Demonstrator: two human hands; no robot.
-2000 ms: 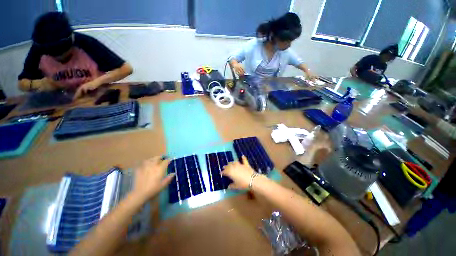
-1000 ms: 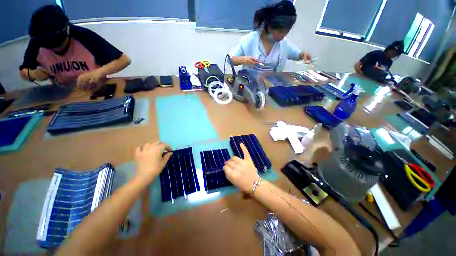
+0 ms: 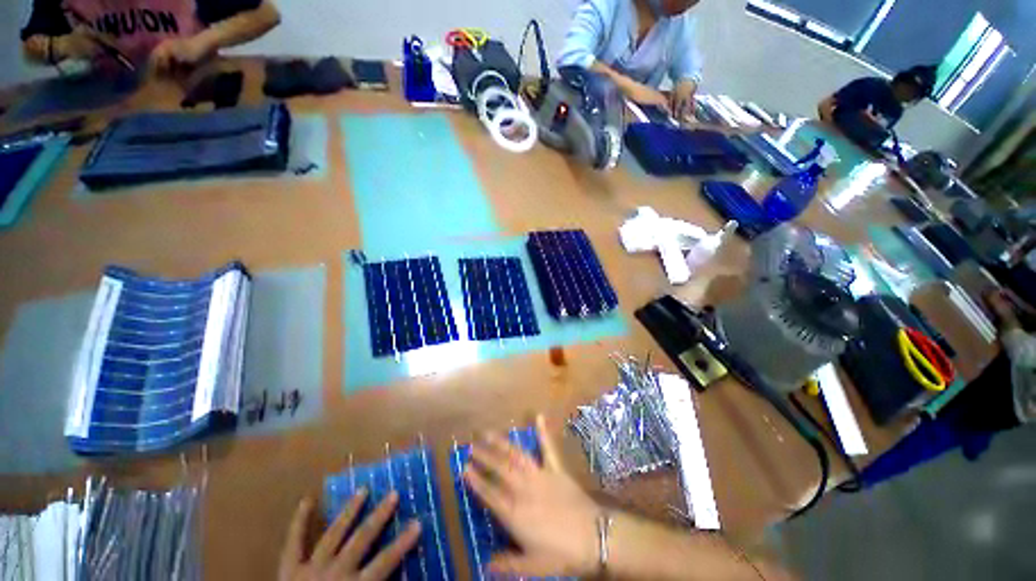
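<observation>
Two blue solar cell pieces lie side by side on the brown table at the near edge, a left one [image 3: 423,511] and a right one [image 3: 468,528], with thin ribbon ends sticking out at their tops. My left hand [image 3: 347,542] lies on the left piece, fingers spread. My right hand [image 3: 525,499] lies flat on the right piece and covers much of it. Neither hand visibly grips anything. Three dark cell groups rest on a green mat beyond: left [image 3: 410,304], middle [image 3: 498,297] and right [image 3: 571,274].
A curved finished cell stack [image 3: 159,352] is at left, long tabbing ribbon [image 3: 142,533] below it. Short ribbon [image 3: 625,426] lies on a white strip [image 3: 690,454] at right. A soldering iron stand [image 3: 685,344], grey fume extractor [image 3: 784,306] and white crumpled cloth [image 3: 665,241] are farther right.
My hands have left the dark cell groups and moved down to two blue pieces at the near edge. The view has tilted down. The dark groups now lie uncovered.
</observation>
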